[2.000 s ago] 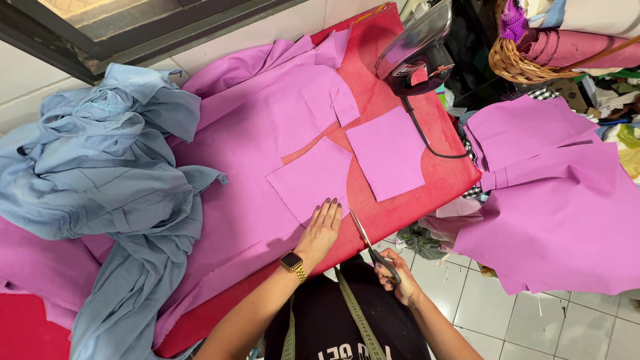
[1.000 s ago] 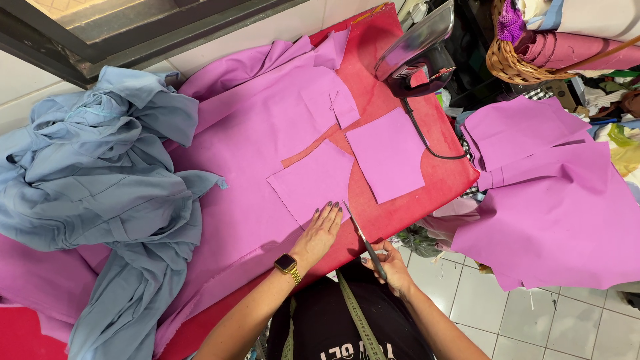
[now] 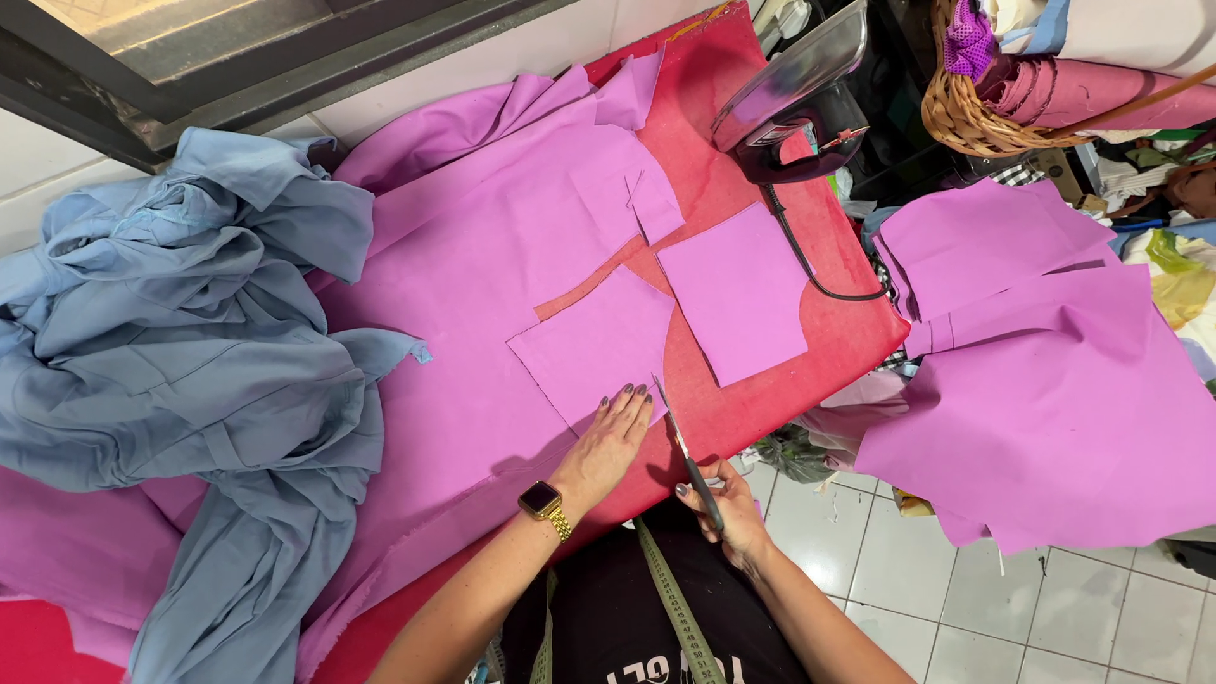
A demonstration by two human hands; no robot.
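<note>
My left hand [image 3: 605, 446] lies flat, fingers together, on the lower right corner of a cut pink fabric piece [image 3: 603, 347]. In my right hand [image 3: 727, 508] are black-handled scissors [image 3: 684, 445], their blades pointing up and left at that piece's right edge, near my left fingertips. Under the piece spreads a larger pink cloth [image 3: 456, 313]. Another cut pink piece [image 3: 736, 294] lies apart to the right on the red padded table [image 3: 760, 404]. A green measuring tape [image 3: 673, 594] hangs down over my front.
An electric iron [image 3: 793, 114] stands at the table's far right, its cord [image 3: 807, 266] curving over the edge. Crumpled blue cloth [image 3: 190, 351] covers the left. More pink fabric [image 3: 1035, 399] hangs beyond the right edge, below a wicker basket [image 3: 959, 119]. A window frame [image 3: 190, 85] borders the back left.
The scissors in my right hand have moved slightly left, against the fabric piece's right edge. My left hand stays on the same corner.
</note>
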